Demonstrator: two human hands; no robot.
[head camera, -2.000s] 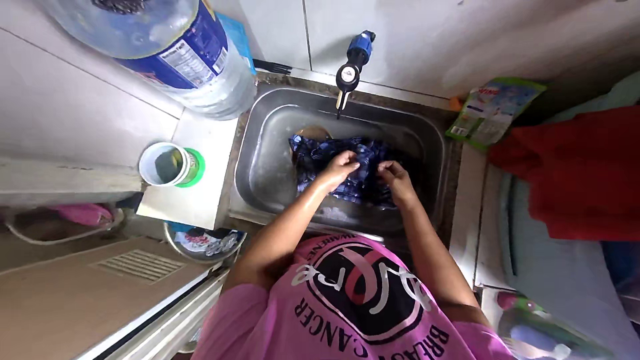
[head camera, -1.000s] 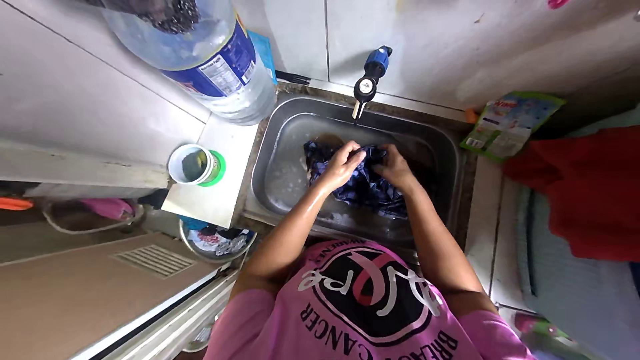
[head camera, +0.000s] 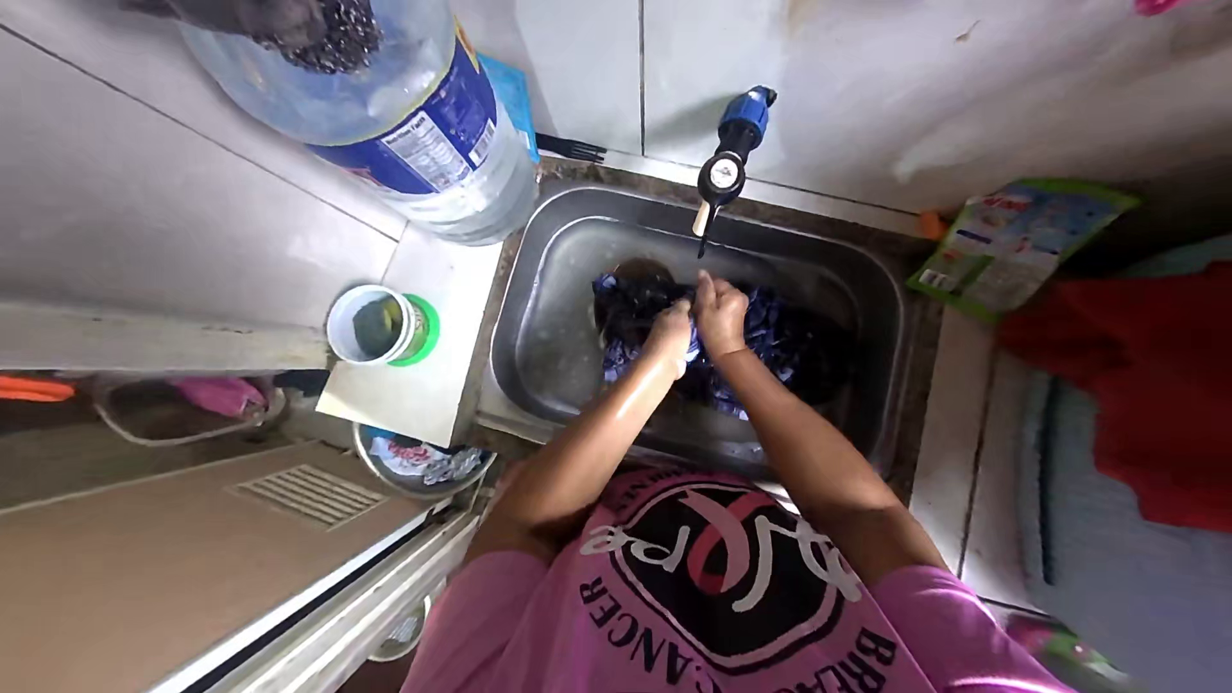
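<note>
A dark blue patterned cloth (head camera: 760, 332) lies bunched in a stainless steel sink (head camera: 544, 318). Both of my hands grip it near the middle of the basin, side by side and close together. My left hand (head camera: 671, 332) is closed on a fold of it, and my right hand (head camera: 720, 310) is closed on the part just beside. The undersides of both hands and the lower folds are hidden. Above the hands, a black faucet with a blue fitting (head camera: 722, 173) juts from the tiled wall; no stream of water shows from it.
A large water bottle (head camera: 452, 144) stands at the sink's back left corner, near a black plastic fork (head camera: 571, 148). A white cup (head camera: 366, 325) sits on the left ledge. At right are a green plastic pouch (head camera: 1025, 241) and red cloth (head camera: 1155, 385). A basin with clothes (head camera: 423, 462) is lower left.
My hands have come closer together, and the cloth between them is bunched differently. Both hands hold the cloth in the earlier frames too.
</note>
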